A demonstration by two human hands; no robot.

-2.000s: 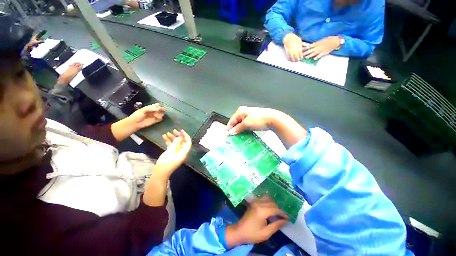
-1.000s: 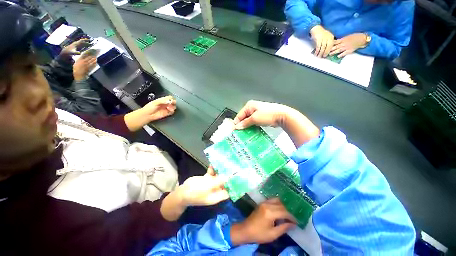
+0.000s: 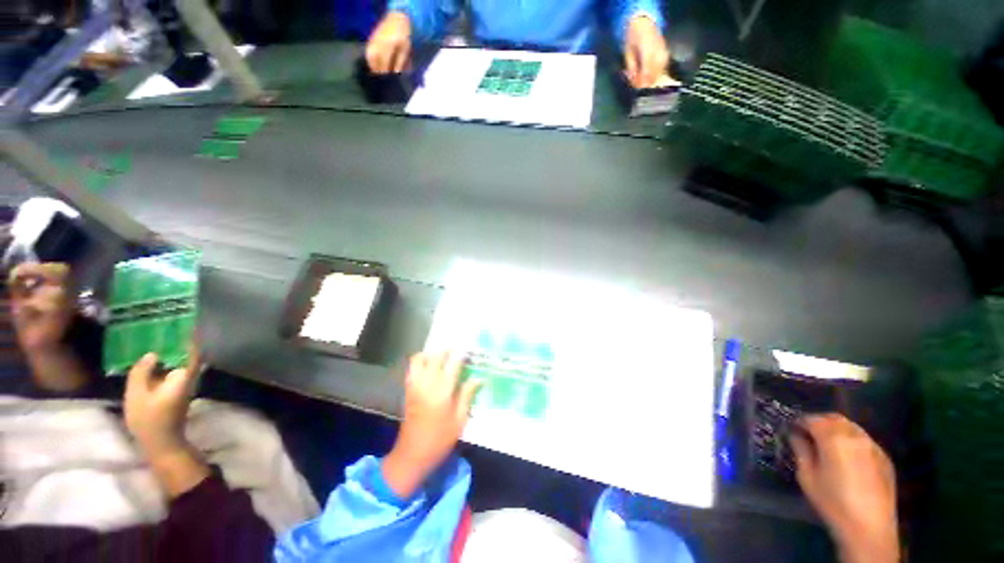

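A green PCB panel [image 3: 512, 376] lies on the white mat [image 3: 633, 407], partly washed out by glare. My left hand [image 3: 433, 412] is at the panel's left edge, its fingers holding that edge. My right hand [image 3: 846, 473] reaches into the right-hand bin of small dark components [image 3: 774, 423]. Its fingertips are bent together among the parts, and what lies between them is hidden.
A black tray of white parts [image 3: 336, 306] sits left of the mat. A blue marker [image 3: 728, 407] lies at the mat's right edge. A neighbour at left holds another panel [image 3: 152, 313]. Across the line, a person works at a mat. Stacked panels [image 3: 782, 110] stand at back right.
The view has swung right. The panel handed over is now with the neighbour. My left hand has moved to a panel lying on the mat, and my right hand to the right-hand bin.
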